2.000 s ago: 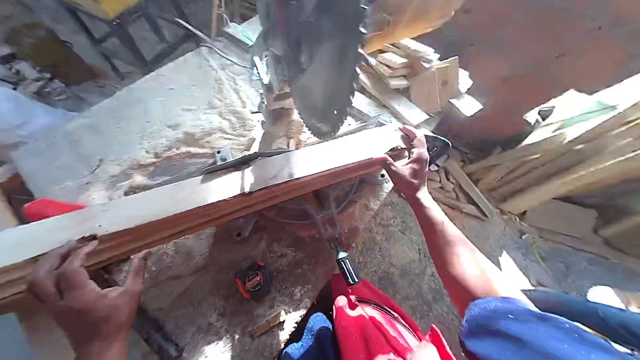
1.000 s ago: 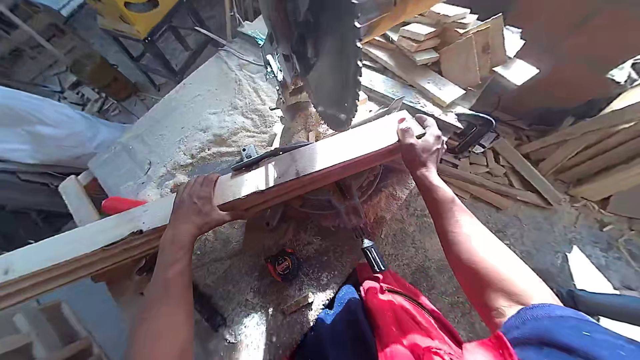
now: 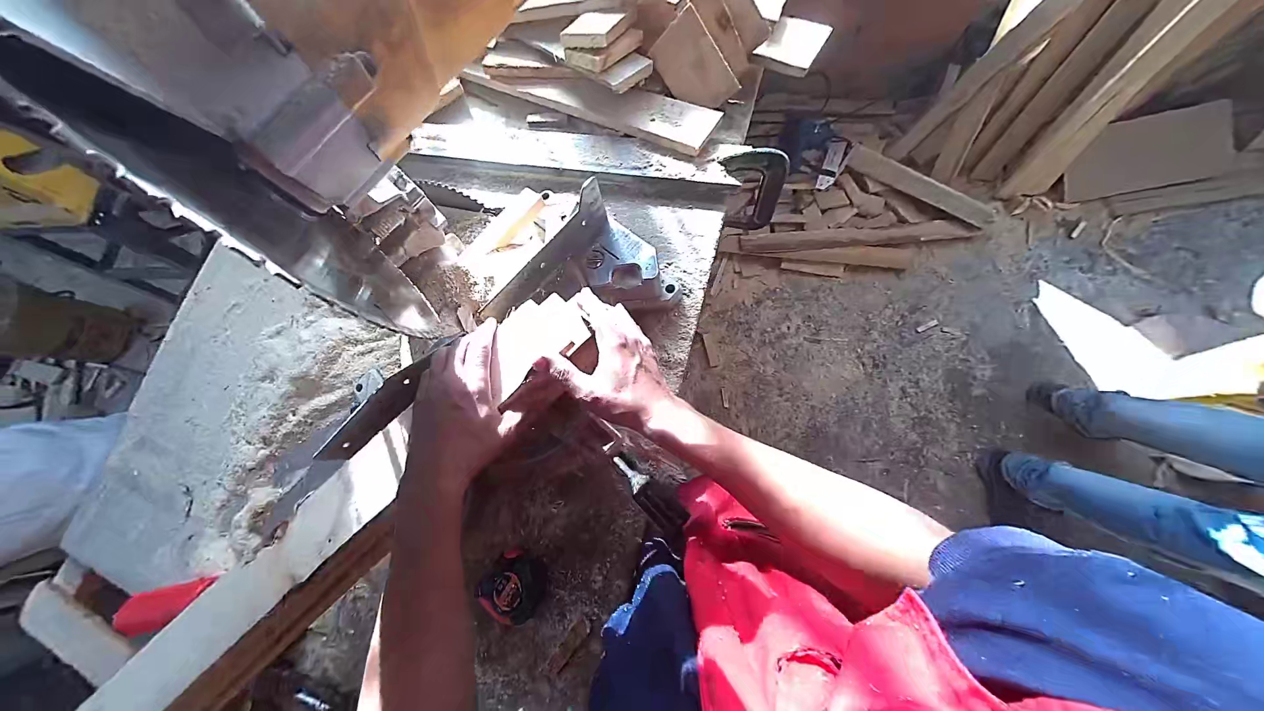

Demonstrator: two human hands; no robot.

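Observation:
Several long wooden boards (image 3: pixel 341 494), stacked together, run from the lower left to the centre, lying against the metal fence (image 3: pixel 370 407) of a miter saw. My left hand (image 3: pixel 469 400) grips them near their far end. My right hand (image 3: pixel 617 365) is closed around that same end from the right, its thumb towards my left hand. The toothed circular saw blade (image 3: pixel 326 247) stands raised at the upper left, beyond my left hand. A second fence part (image 3: pixel 602 257) lies just past the board ends.
A black C-clamp (image 3: pixel 765 183) grips the bench edge. Board offcuts (image 3: pixel 602 49) are piled behind it. Scrap wood (image 3: pixel 859 232) and long leaning planks (image 3: pixel 1076 89) are at the right. A tape measure (image 3: pixel 511 588) lies below my hands. A person's legs (image 3: pixel 1116 454) stand at the right.
My left hand has moved from farther down the boards up to their far end, close to my right hand. The view has shifted strongly to the right and closer.

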